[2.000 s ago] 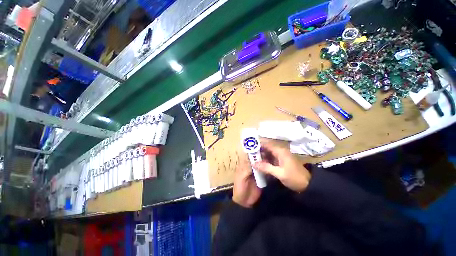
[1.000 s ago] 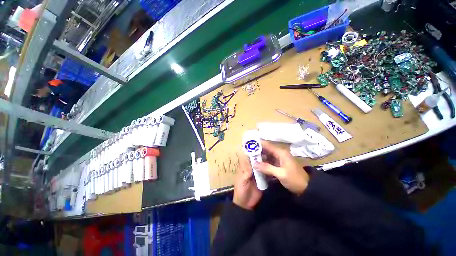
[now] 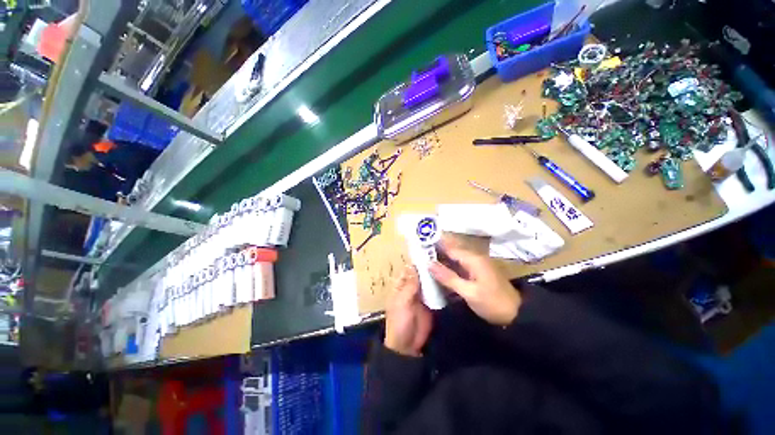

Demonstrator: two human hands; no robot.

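A white handheld device body (image 3: 427,270) with a round ring at its far end is held over the near edge of the tan board. My left hand (image 3: 408,316) holds its handle from the left and below. My right hand (image 3: 478,282) touches the handle from the right, thumb and fingers near the middle. A loose white housing shell (image 3: 466,218) lies just beyond the hands, beside a crumpled white cloth (image 3: 528,238). The inside of the handle is too blurred to tell.
A precision screwdriver (image 3: 518,204), a white tube (image 3: 561,206), a blue screwdriver (image 3: 564,177) and black tweezers (image 3: 510,140) lie beyond. Circuit boards (image 3: 646,106) are heaped right, smaller wired boards (image 3: 367,191) left. A lidded container (image 3: 425,100) and blue bin (image 3: 539,49) stand behind; ringed units (image 3: 221,272) at left.
The device and both hands have shifted slightly left. The left hand sits a little lower on the handle, and the device's ring is tilted a little differently. The camera view has shifted slightly.
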